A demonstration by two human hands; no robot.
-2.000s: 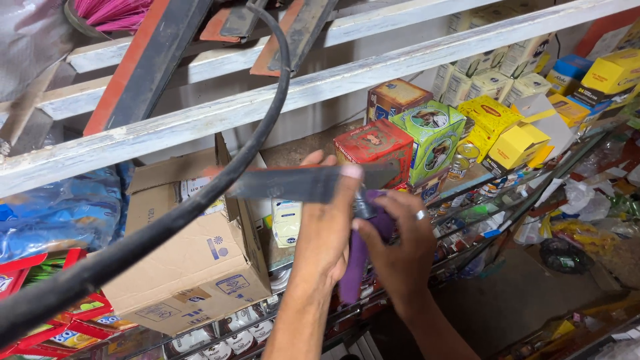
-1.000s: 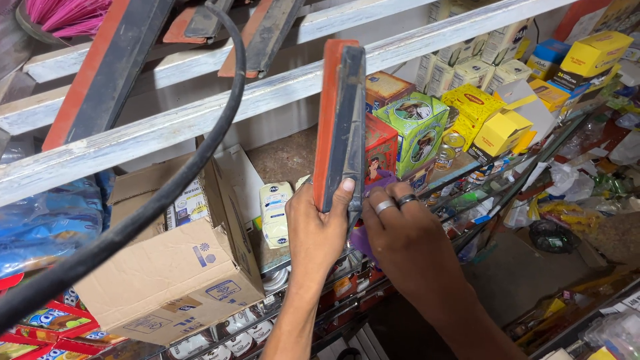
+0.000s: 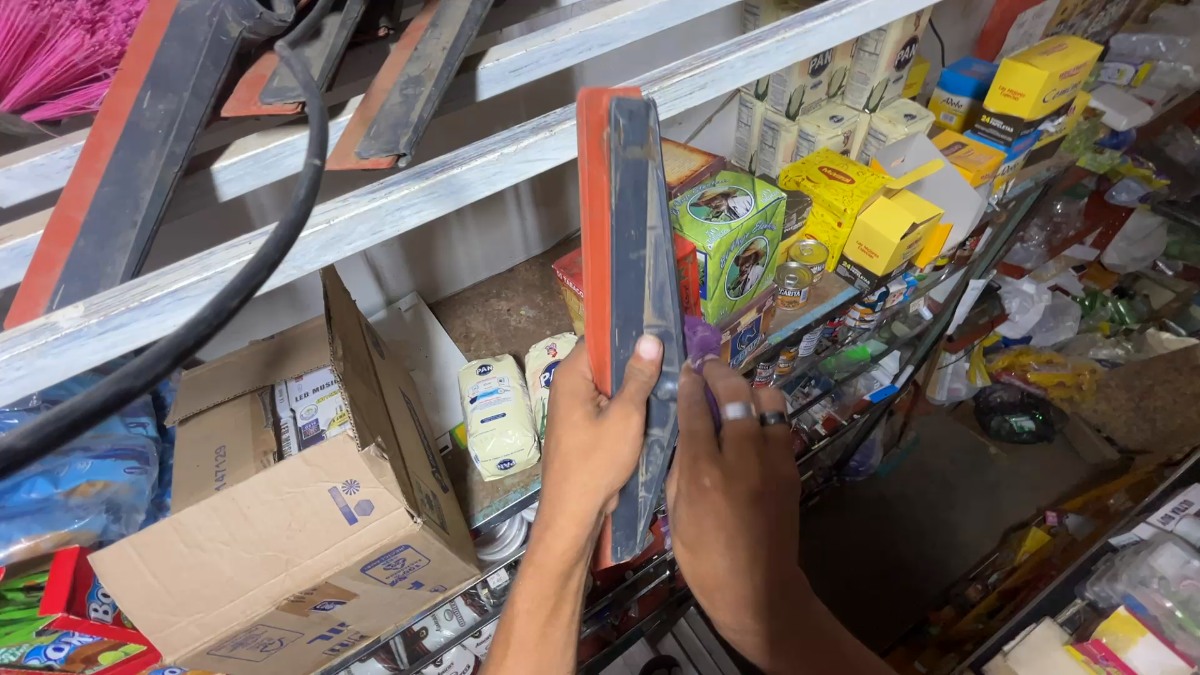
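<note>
A red and dark grey squeegee head (image 3: 642, 281) stands nearly upright in front of me, dusty on its dark side. My left hand (image 3: 600, 431) grips its lower half, with the thumb across the dark face. Close against its right side, my right hand (image 3: 736, 469), with rings on two fingers, pinches a purple cloth (image 3: 701, 342). Most of the cloth is hidden behind the fingers and the squeegee head.
Pale painted metal bars (image 3: 394, 206) cross above, carrying similar squeegee heads (image 3: 112, 159). A black cable (image 3: 281, 253) curves at left. Below are an open cardboard box (image 3: 281, 562), flour packets (image 3: 499, 417), a green box (image 3: 731, 239) and yellow boxes (image 3: 891, 230) on a shelf.
The squeegee head lay roughly sideways two seconds ago and stands upright in the later frames. The right hand stays beside it with the purple cloth.
</note>
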